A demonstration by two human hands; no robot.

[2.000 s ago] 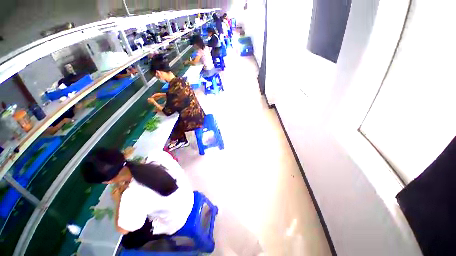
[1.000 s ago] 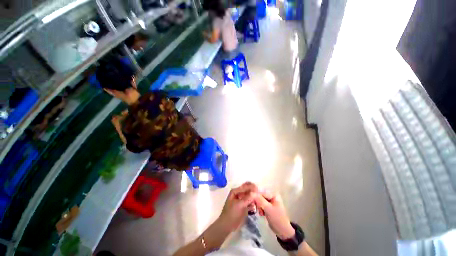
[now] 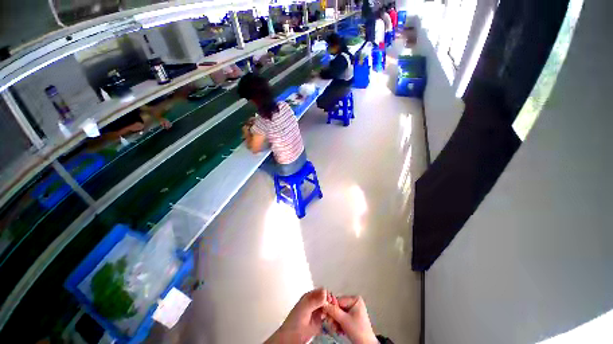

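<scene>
My left hand (image 3: 304, 318) and my right hand (image 3: 354, 320) are at the bottom centre, raised over the floor in front of my body. Their fingertips meet, with the fingers bent. A small reddish spot shows between the fingertips, too small to name; I cannot tell if it is a held thing. Something greyish shows just below the hands, blurred. A dark band is at my right wrist, cut off by the lower edge.
A blue crate (image 3: 183, 263) with green foliage (image 3: 113, 289) and clear plastic stands at the lower left on the bench (image 3: 201, 201). A person in a striped top (image 3: 285, 134) sits on a blue stool (image 3: 299, 190). A dark curtain (image 3: 464, 175) hangs at the right wall.
The view has moved along the aisle, past the person in the patterned top and the red stool. My hands, out of view two seconds ago, remain together, now lower in the picture.
</scene>
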